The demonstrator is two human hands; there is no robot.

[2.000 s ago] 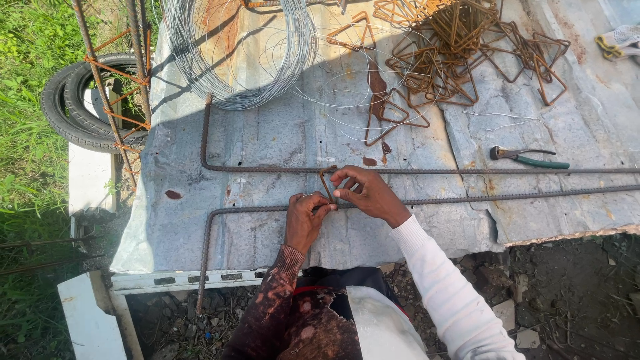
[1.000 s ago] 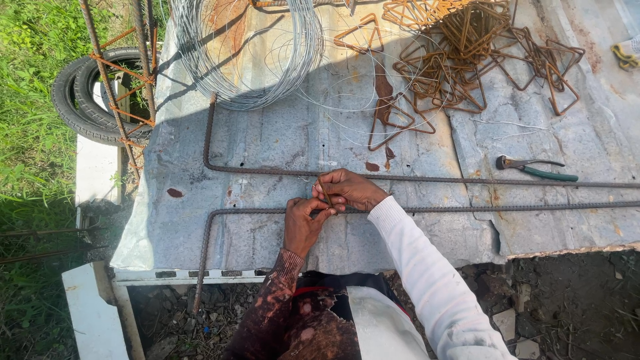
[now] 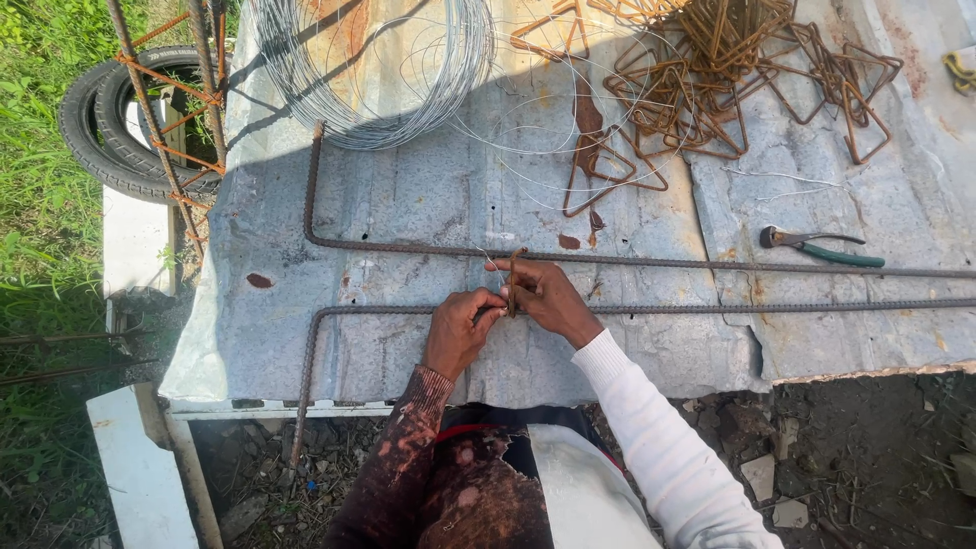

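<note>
Two ribbed steel rebars with bent ends, an upper one (image 3: 427, 249) and a lower one (image 3: 381, 310), lie across the corrugated metal sheet (image 3: 396, 351). A rusty steel stirrup (image 3: 513, 282) spans both bars, seen nearly edge-on. My left hand (image 3: 461, 328) pinches thin tie wire (image 3: 499, 271) at the lower bar, beside the stirrup. Around the stirrup sits my right hand (image 3: 550, 296), its index finger extended left near the upper bar and its other fingers curled by the wire. The fingers partly hide the wire and the crossing at the lower bar.
A coil of galvanized wire (image 3: 389, 137) and a pile of rusty stirrups (image 3: 686, 84) lie toward the sheet's far side. End-cutting pincers (image 3: 823, 248) with green grips rest at right. Two tires (image 3: 91, 145) and an upright rebar frame (image 3: 156, 130) stand at left.
My right index finger has extended left toward the upper bar, and wire now shows between my hands. My left hand stays by the lower bar.
</note>
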